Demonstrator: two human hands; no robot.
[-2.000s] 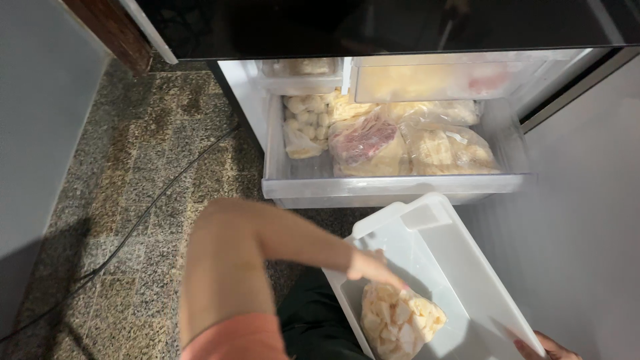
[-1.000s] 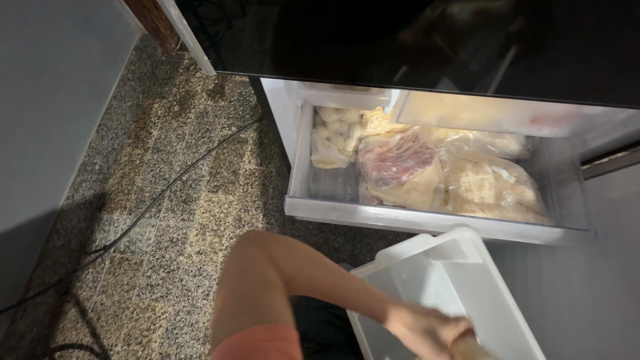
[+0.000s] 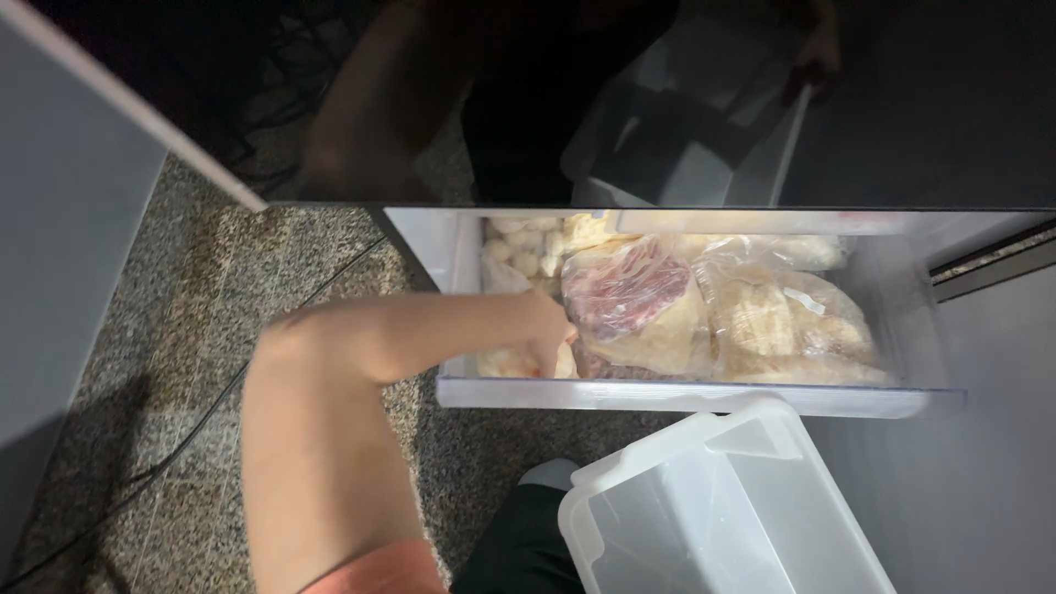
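Note:
My left hand (image 3: 549, 330) reaches into the front left of the pulled-out freezer drawer (image 3: 693, 398), its fingers closed around a bag of pale food pieces (image 3: 503, 361) that it partly hides. To the right of the hand lies a clear bag with red meat (image 3: 631, 293), and farther right a bag of pale frozen food (image 3: 784, 318). Small white round items (image 3: 524, 252) in a bag sit behind the hand. A translucent white plastic bin (image 3: 701, 520) is tilted below the drawer, with nothing visible inside. My right hand is out of view; only a dark reflection shows above.
The glossy black appliance front (image 3: 577, 99) overhangs the drawer. A grey panel (image 3: 949, 470) stands at the right and a grey wall (image 3: 66, 206) at the left. A thin black cable (image 3: 198, 421) crosses the speckled stone floor (image 3: 198, 313).
My left hand has moved from the white bin up into the drawer's left side. The bag of pale pieces, in the bin two seconds ago, is now in the drawer. My right hand has left the view.

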